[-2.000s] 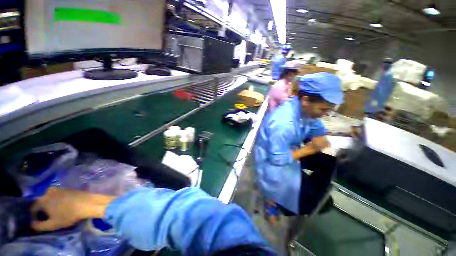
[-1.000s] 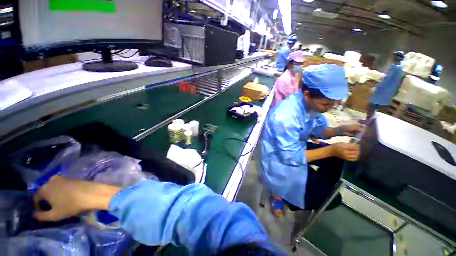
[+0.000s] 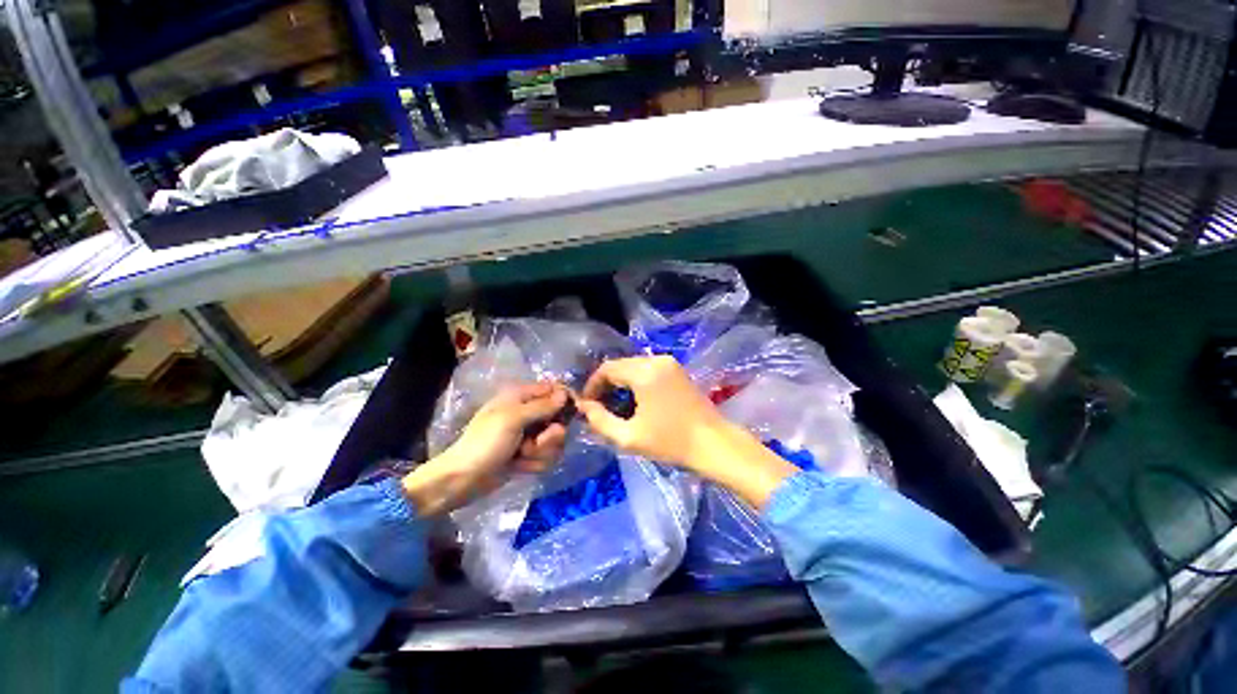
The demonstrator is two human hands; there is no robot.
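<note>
My left hand [image 3: 505, 441] and my right hand [image 3: 651, 407] meet fingertip to fingertip above the black parts tray [image 3: 936, 468]. They pinch a small dark part [image 3: 571, 404] between them, too small to make out. A dark round piece also shows within my right hand's curled fingers. Below the hands, a clear plastic bag [image 3: 631, 549] holds a bright blue mass of small parts. More clear bags lie at the right and back of the tray, with blue contents and a red patch.
White cloths [image 3: 292, 447] lie left of the tray. To the right are cream-white rolls [image 3: 997, 353], a white cloth [image 3: 988, 447] and black cables [image 3: 1153, 536]. A white shelf [image 3: 543, 190] with a monitor base [image 3: 895, 106] runs behind. A dark tool [image 3: 120, 580] lies at left.
The view has swung left and down onto the tray. My right hand has come out from among the bags and now meets my left hand, which was not clearly visible before.
</note>
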